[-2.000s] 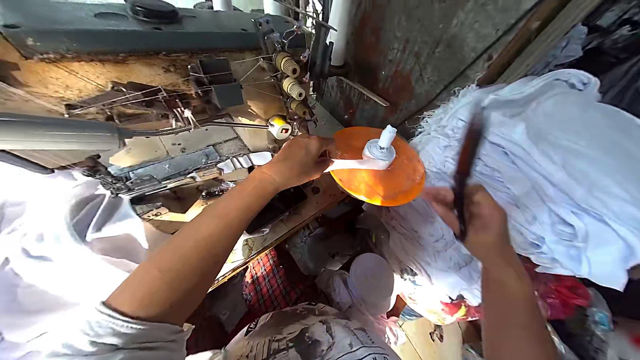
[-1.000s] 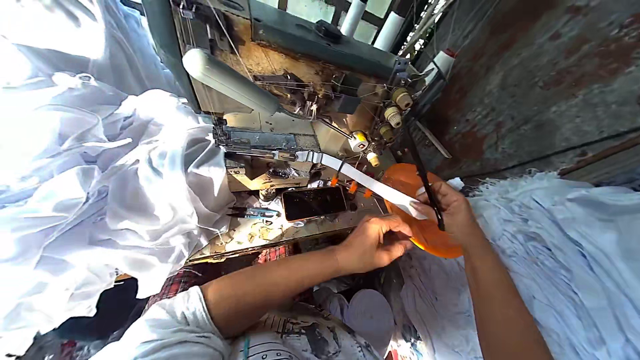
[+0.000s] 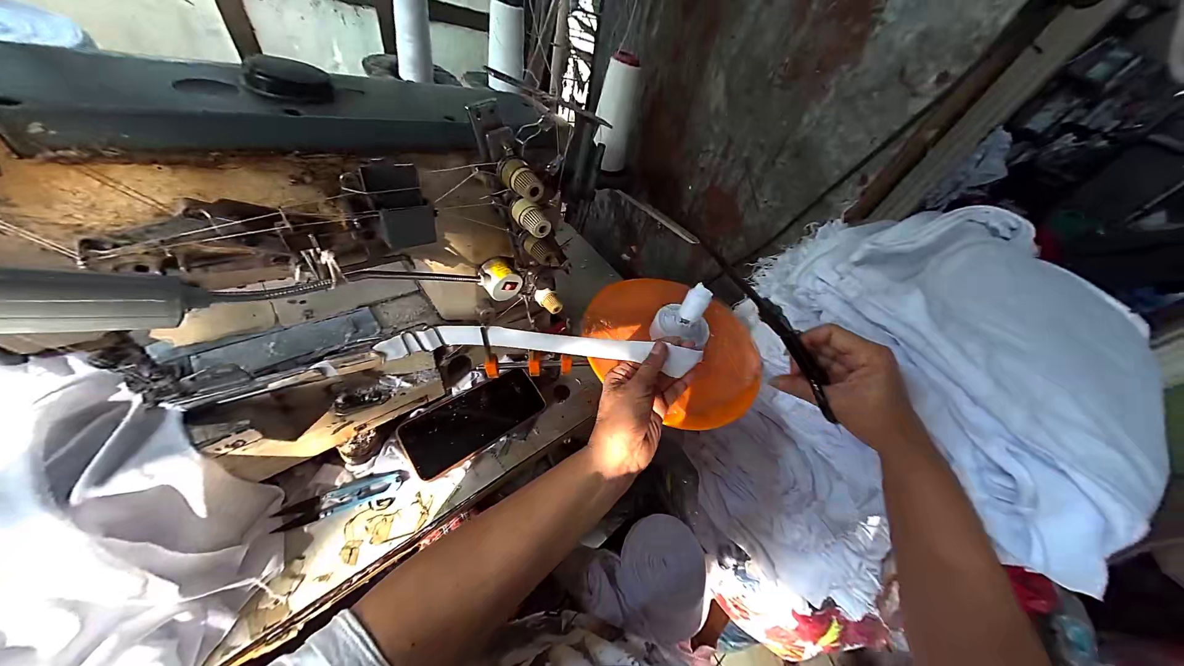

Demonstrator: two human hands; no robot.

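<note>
A white fabric strip (image 3: 555, 343) runs from the sewing machine's metal guide (image 3: 407, 347) to an orange disc (image 3: 731, 370) with a white core (image 3: 681, 324). My left hand (image 3: 638, 407) pinches the strip's end between thumb and fingers, in front of the disc. In my right hand (image 3: 846, 375), to the right of the disc, is a long, dark, narrow tool (image 3: 772, 319), perhaps scissors, pointing up and to the left. A phone (image 3: 472, 421) lies on the machine table below the strip, with blue-handled thread snips (image 3: 351, 497) nearby.
The sewing machine (image 3: 388, 125) with tension knobs (image 3: 529, 217) stands at the back left. White cloth lies heaped at the left (image 3: 111, 518) and right (image 3: 980, 370). Thread cones (image 3: 618, 116) stand by the wall (image 3: 768, 111). A rolled fabric band (image 3: 661, 564) sits below.
My left hand, which was away from the strip one second ago, now holds its end. The dark tool has moved off the strip to the right of the disc. The view has swung considerably.
</note>
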